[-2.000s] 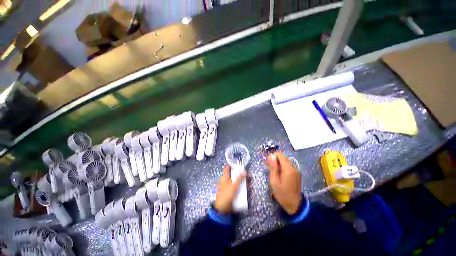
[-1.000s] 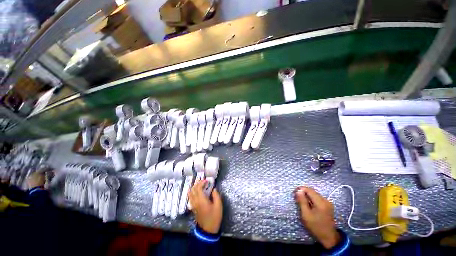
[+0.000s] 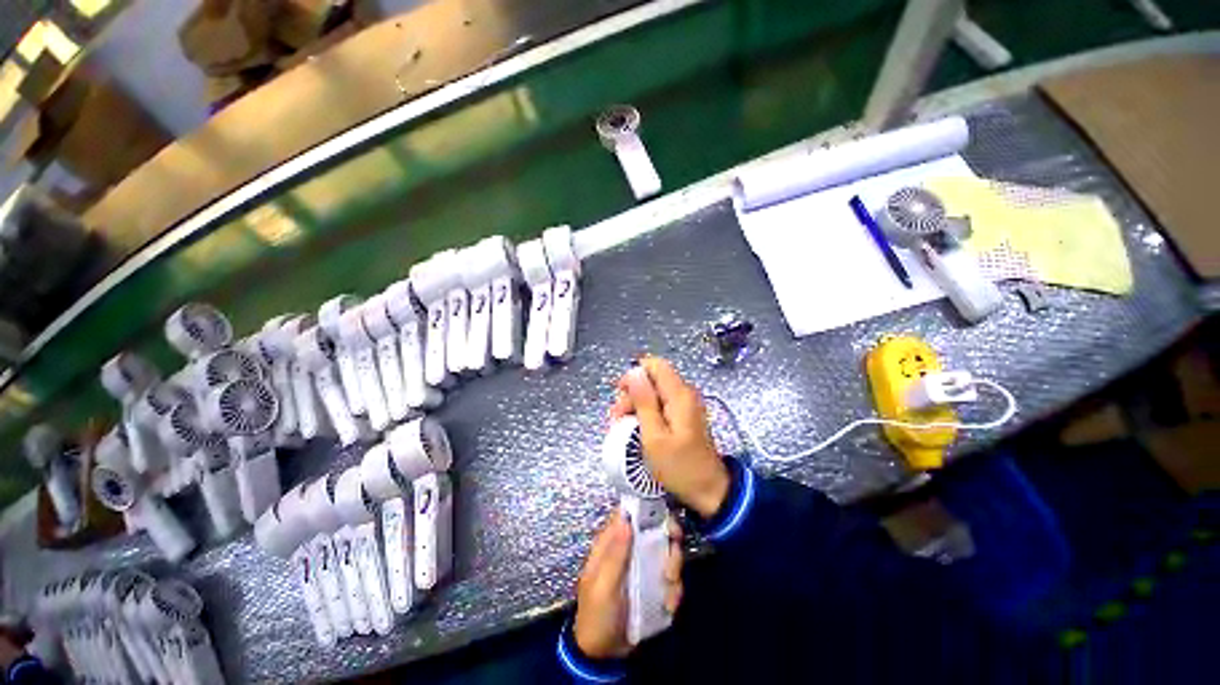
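A white handheld fan (image 3: pixel 648 559) is in front of me, its round grille head away from me. My left hand (image 3: pixel 609 585) grips its handle. My right hand (image 3: pixel 677 435) is at the fan head, fingers pinched together just beyond it. The white charging cable (image 3: pixel 830 439) runs from the white adapter (image 3: pixel 945 388) on the yellow socket block (image 3: pixel 910 396) to my right hand. The plug tip is hidden or too small to make out.
Rows of white fans (image 3: pixel 388 351) lean together at left, with a nearer row (image 3: pixel 355 515). A small dark metallic clump (image 3: pixel 728 337) lies mid-bench. Paper (image 3: pixel 824 268), a blue pen (image 3: pixel 880 242) and a set-aside fan (image 3: pixel 957 277) lie at right. One fan (image 3: pixel 634 159) is on the green conveyor.
My left hand has come away from the near row holding a fan. My right hand has moved to that fan's head. The view has turned right, and another fan remains on the conveyor.
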